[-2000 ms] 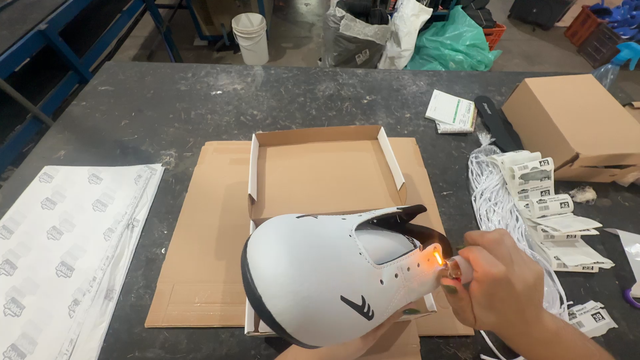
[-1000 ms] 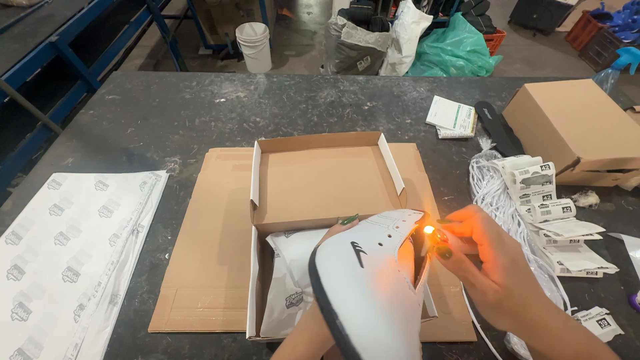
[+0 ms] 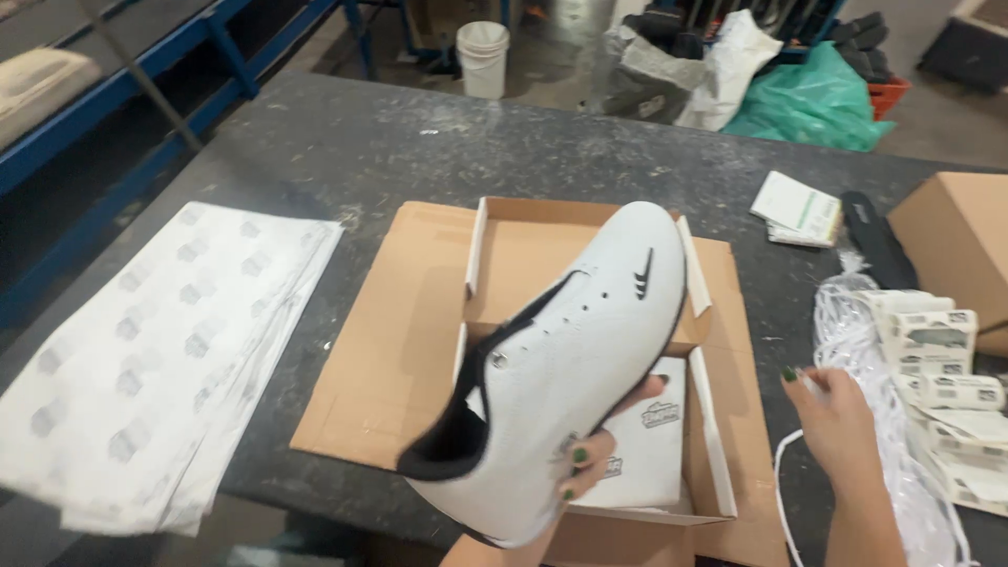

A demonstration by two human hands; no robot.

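A white shoe with a black collar and black side mark is tilted over an open shoebox, toe toward the far side. My left hand grips its sole from below and behind, partly hidden by the shoe. Inside the box lies a bundle wrapped in printed white paper. To the right, beside a bundle of white laces, my right hand has its fingers closed around something small and pale, too blurred to name. A white lace end curves down on the table beside that hand.
Flattened cardboard lies under the box. Printed tissue sheets are at the left. Paper labels, a black insole-like piece, booklets and a cardboard carton stand or lie at the right. A white bucket is beyond the table.
The flame at the shoe's eyelet area is gone. My right hand has moved away from the shoe, rightward to the laces. The shoe has been turned in my left hand, its toe now pointing away.
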